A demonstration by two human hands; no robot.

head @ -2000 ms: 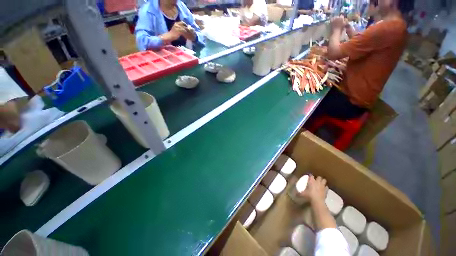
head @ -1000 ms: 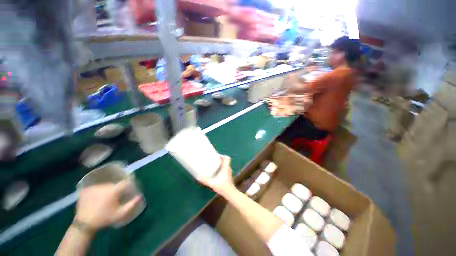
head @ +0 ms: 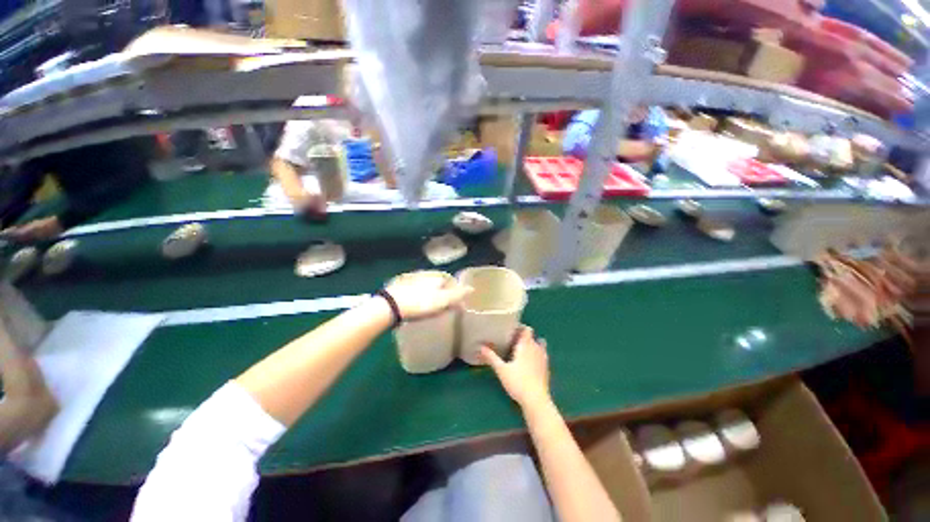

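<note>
Two cream housing shells stand upright side by side and touching on the green bench, mouths up: a left shell (head: 426,342) and a right shell (head: 492,301). My left hand (head: 426,297) lies over the rim of the left shell, gripping it, with fingertips reaching the rim of the right shell. My right hand (head: 522,369) holds the lower right side of the right shell; the contact of some fingers is hidden. More housing shells (head: 702,445) lie closed end up in the open carton (head: 816,449) at the lower right.
Flat beige pieces (head: 320,259) lie on the inner belt (head: 377,226). Two shells (head: 533,245) stand behind the pale rail, near a metal post (head: 602,153). A plastic bag (head: 413,92) hangs overhead. White sheet (head: 87,367) lies left, orange strips (head: 862,285) right.
The view has swung left. My right hand has lowered the shell it held tilted in the air, and it now stands beside the one at my left hand.
</note>
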